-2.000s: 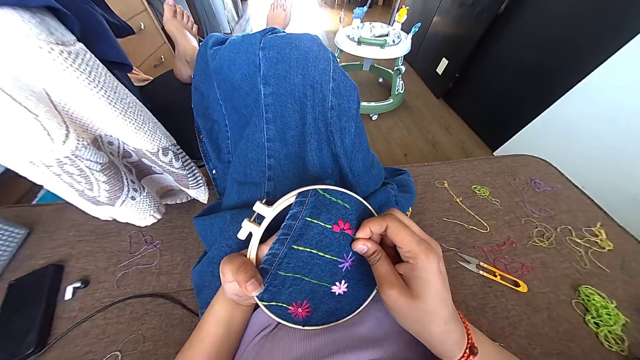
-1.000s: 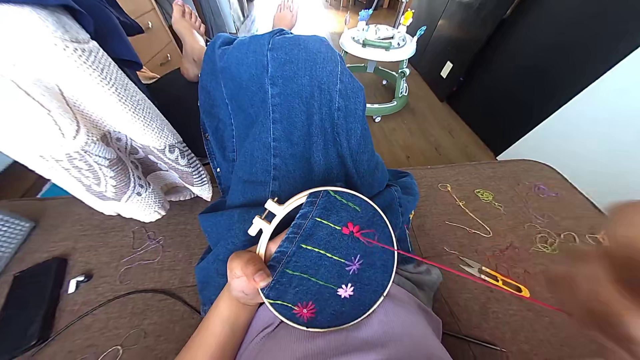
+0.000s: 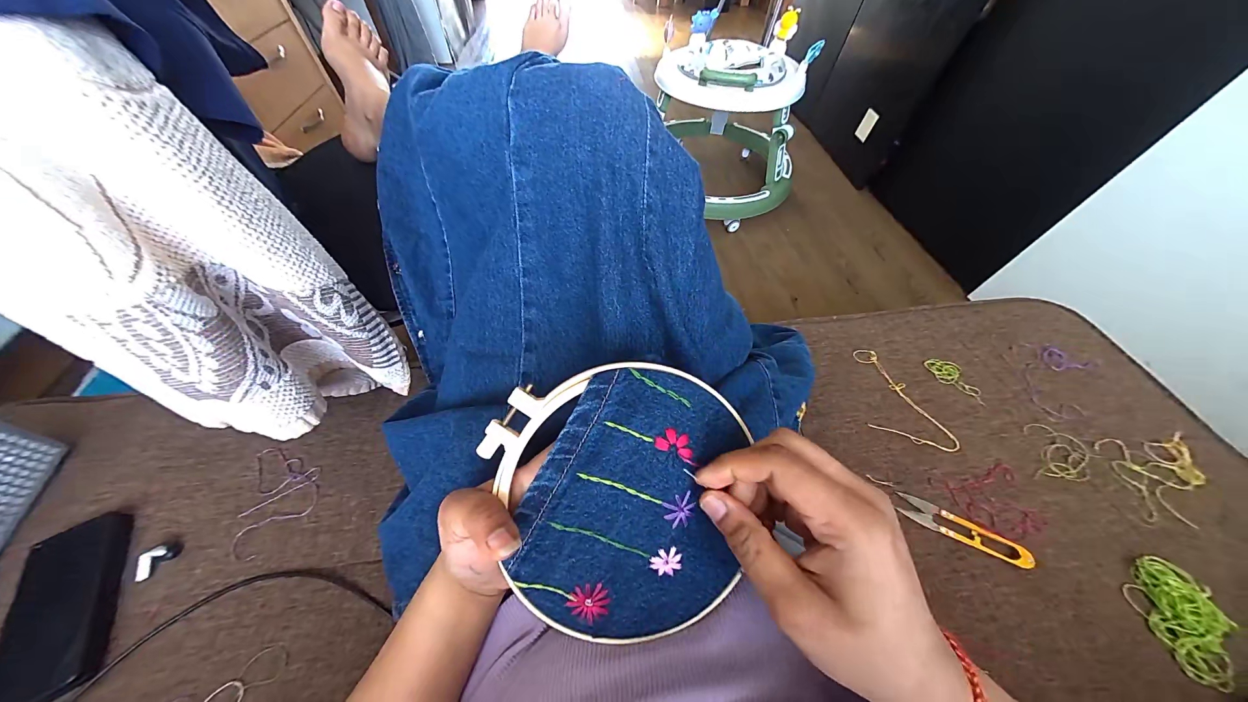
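My left hand (image 3: 478, 541) grips the lower left rim of a wooden embroidery hoop (image 3: 673, 636), its thumb on the front and its other fingers hidden behind. Blue denim (image 3: 624, 526) is stretched in the hoop, with green stitched stems and several flowers in red, purple and pink. At the hoop's right side, my right hand (image 3: 704, 490) pinches a thin needle (image 3: 690, 474) between thumb and forefinger, close to the upper red flower (image 3: 675, 446). The denim garment (image 3: 575, 214) drapes over my legs. Yellow-handled thread snips (image 3: 975, 534) lie right of my right hand.
On the brown padded seat (image 3: 829, 390) lie a yellow thread (image 3: 912, 400), a red thread tangle (image 3: 994, 497) and a green thread bundle (image 3: 1180, 619). A black phone-like object (image 3: 63, 595), an earbud (image 3: 151, 563) and a cable (image 3: 224, 585) are at left. A baby walker (image 3: 731, 88) stands ahead.
My right hand pulled a red thread out to the right one second ago; now it is back at the hoop, beside the upper red flower. My left hand keeps its hold on the hoop.
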